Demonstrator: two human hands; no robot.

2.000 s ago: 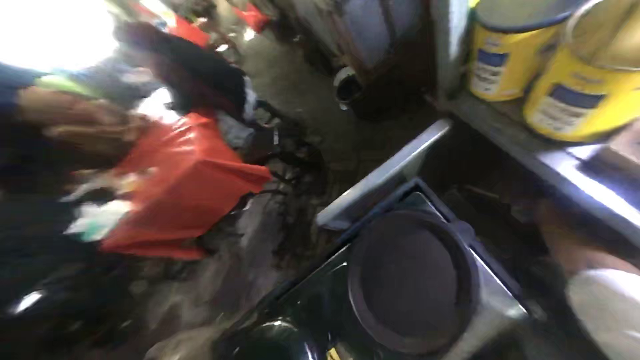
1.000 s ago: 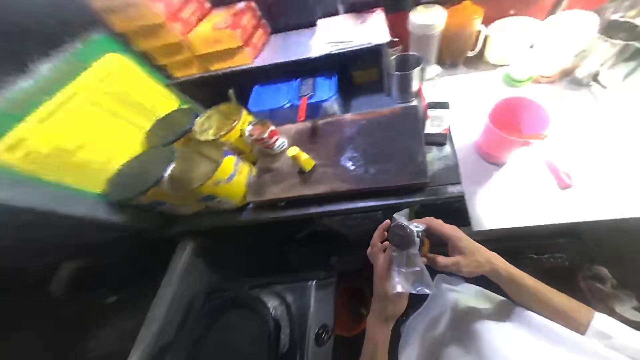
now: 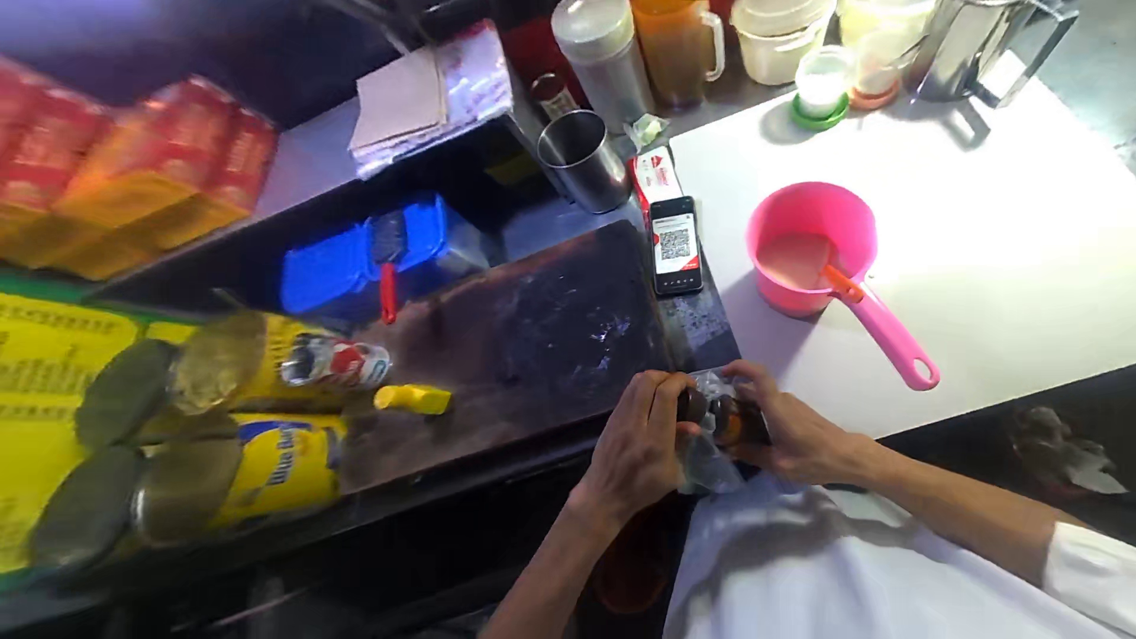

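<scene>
Close to the body, at the counter's front edge, both hands are on a clear plastic bag [image 3: 710,466] and dark round items. My left hand [image 3: 641,439] holds a dark round cap-like item [image 3: 691,405] against the bag. On the other side, my right hand [image 3: 785,426] grips a small dark brown bottle or jar [image 3: 738,421] with an orange-brown band. Fingers partly hide both items. A dark flat board [image 3: 532,328] lies left of the hands. A pink plastic saucepan-shaped dipper [image 3: 803,297] with pinkish-brown liquid and an orange utensil stands on the white surface to the right.
A phone [image 3: 676,246] showing a code lies beside the board, near a steel cup [image 3: 584,161]. Yellow tins [image 3: 288,466], a yellow bottle-shaped item [image 3: 414,399] and blue-lidded containers [image 3: 330,269] are at left. Jugs and tubs, including an orange jug [image 3: 676,53], line the back.
The view has swung from a stove and red bag to the counter. Since one second ago, my left hand has come around the dark cap-like item, which was more exposed.
</scene>
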